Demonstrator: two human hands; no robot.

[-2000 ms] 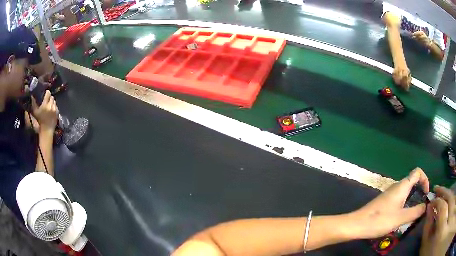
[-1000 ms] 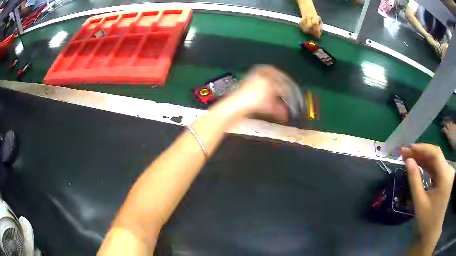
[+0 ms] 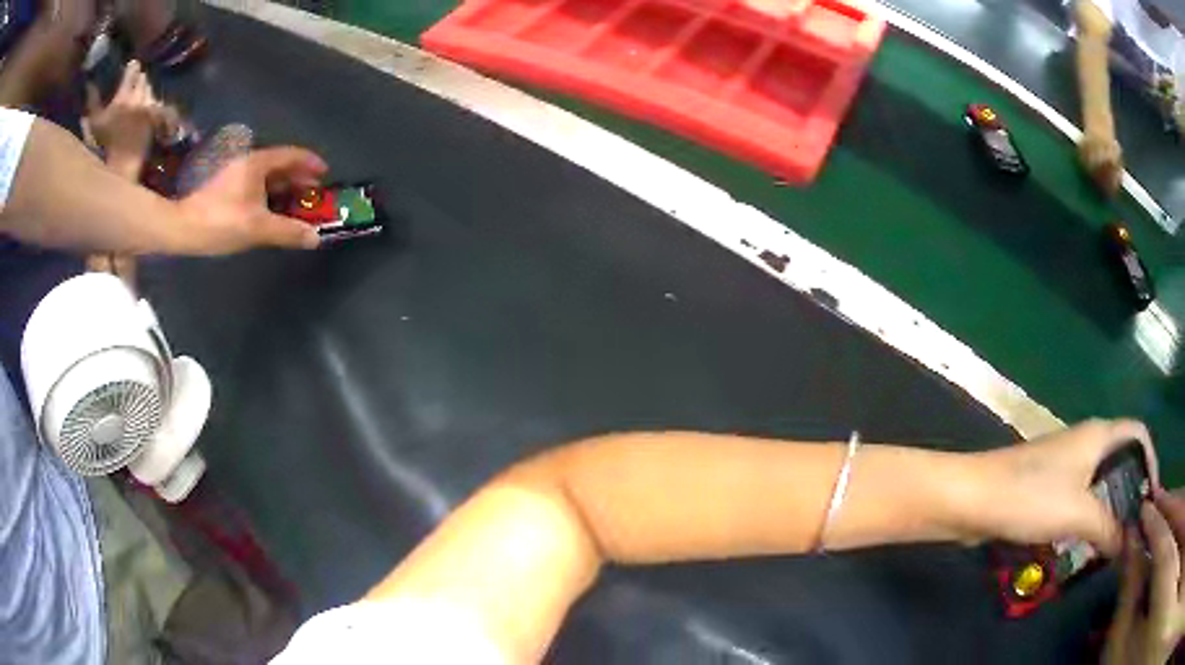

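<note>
A black phone unit with a red end (image 3: 1027, 587) and a round gold part is low at the right, over the dark bench top. My left hand (image 3: 1072, 487), with a thin bracelet at the wrist, is closed on the unit's upper part. My right hand (image 3: 1146, 591) is cut off by the right edge; its fingers press together at the unit's side. A small dark piece between the fingertips is too small and covered to name. The fingers hide much of the unit.
At the left, another person's hand (image 3: 254, 201) holds a red-ended unit (image 3: 354, 211) over the bench top. A white fan (image 3: 111, 390) stands below. Beyond the white rail (image 3: 585, 146), the green belt carries an orange-red tray (image 3: 812, 143) and two phone units (image 3: 997, 140).
The view has swung left since a second ago. My left hand has come back from over the belt to the unit beside my right hand. Another person's hand with a unit has appeared at left.
</note>
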